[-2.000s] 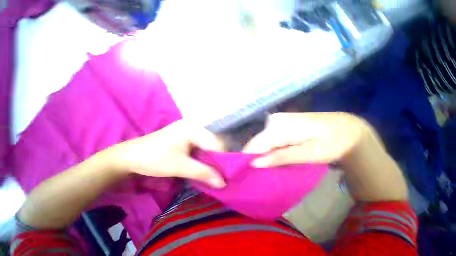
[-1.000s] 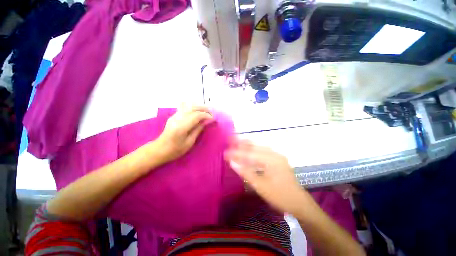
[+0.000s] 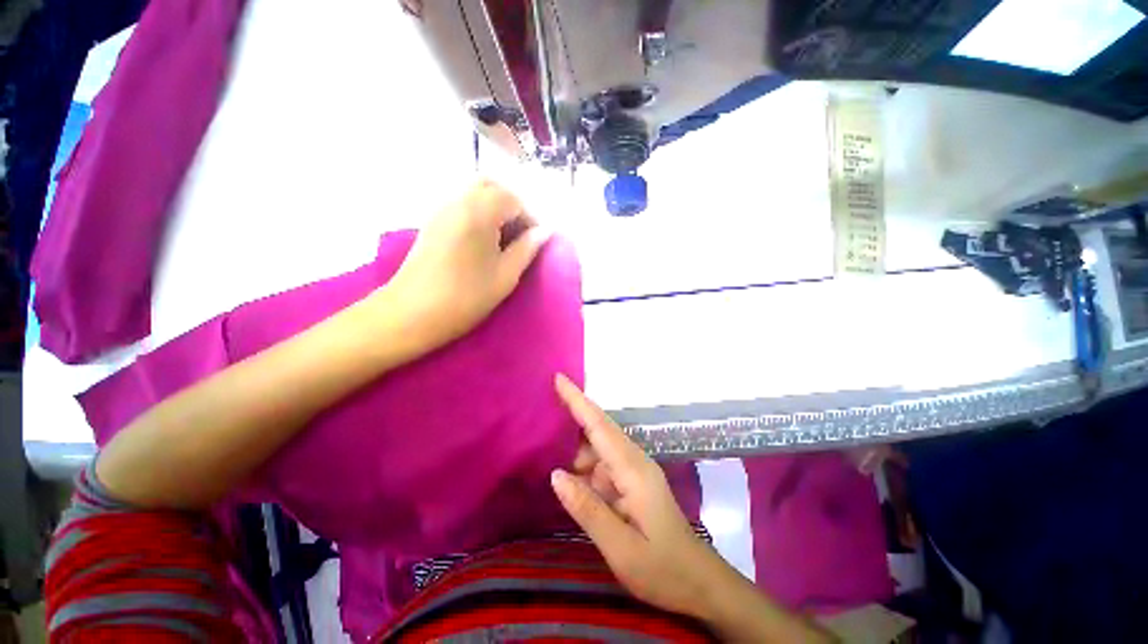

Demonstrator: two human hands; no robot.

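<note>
A magenta garment piece point(image 3: 428, 421) lies on the white table, its lower part hanging over the front edge to the lap. My left hand point(image 3: 466, 271) pinches its upper edge between thumb and fingers, just in front of the needle area point(image 3: 554, 157) of the sewing machine point(image 3: 705, 44). Bright lamp glare hides whether the cloth reaches under the presser foot. My right hand point(image 3: 623, 503) is at the cloth's right edge near the table front, fingers apart, index fingertip touching the cloth, not gripping it.
A blue knob point(image 3: 626, 194) is right of the needle. A printed beige strip point(image 3: 859, 189), a black-and-white label bundle point(image 3: 1020, 258) and a blue tool point(image 3: 1085, 330) lie further right. A ruler strip point(image 3: 806, 428) runs along the front edge. More magenta cloth point(image 3: 120, 227) lies at left; navy cloth point(image 3: 1032, 503) below right.
My left hand and the cloth's upper edge have moved up close to the needle area. My right hand has moved down the cloth's right edge and its fingers have spread. The view has shifted closer.
</note>
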